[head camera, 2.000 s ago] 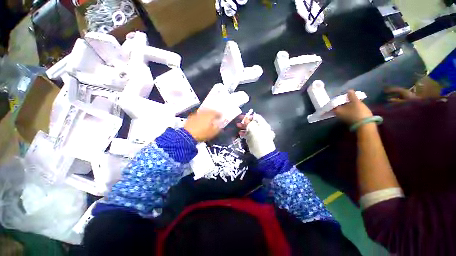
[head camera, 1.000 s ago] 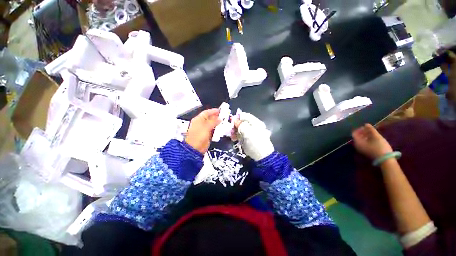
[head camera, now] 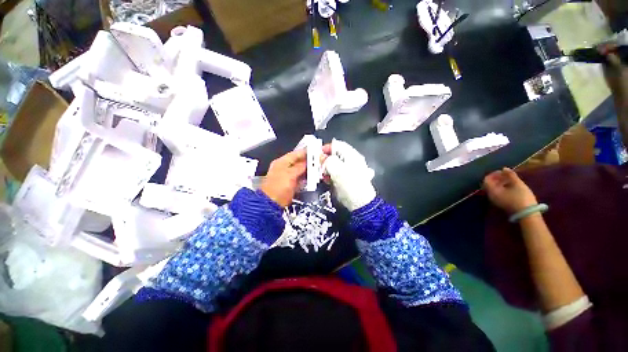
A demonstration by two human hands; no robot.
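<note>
My left hand (head camera: pixel 281 180), bare, holds a white plastic housing (head camera: pixel 312 163) upright, its narrow holed side facing me. My right hand (head camera: pixel 350 175), in a white glove, is at the housing's right side with its fingertips against or very near it. Whether a small piece is between those fingers cannot be told. A loose pile of small white clips (head camera: pixel 311 227) lies just below the hands on the dark bench.
A heap of white housings (head camera: pixel 110 172) fills the left side. Three housings (head camera: pixel 413 106) stand beyond my hands. Wired parts (head camera: pixel 435 27) and a metal fixture (head camera: pixel 539 86) lie farther off. Another person's hand (head camera: pixel 509 192) rests near the right edge. A plastic bag (head camera: pixel 51 275) is lower left.
The held housing has turned from lying broad face up to upright between my hands. The other person's hand has let go of the right housing and drawn back to the bench edge.
</note>
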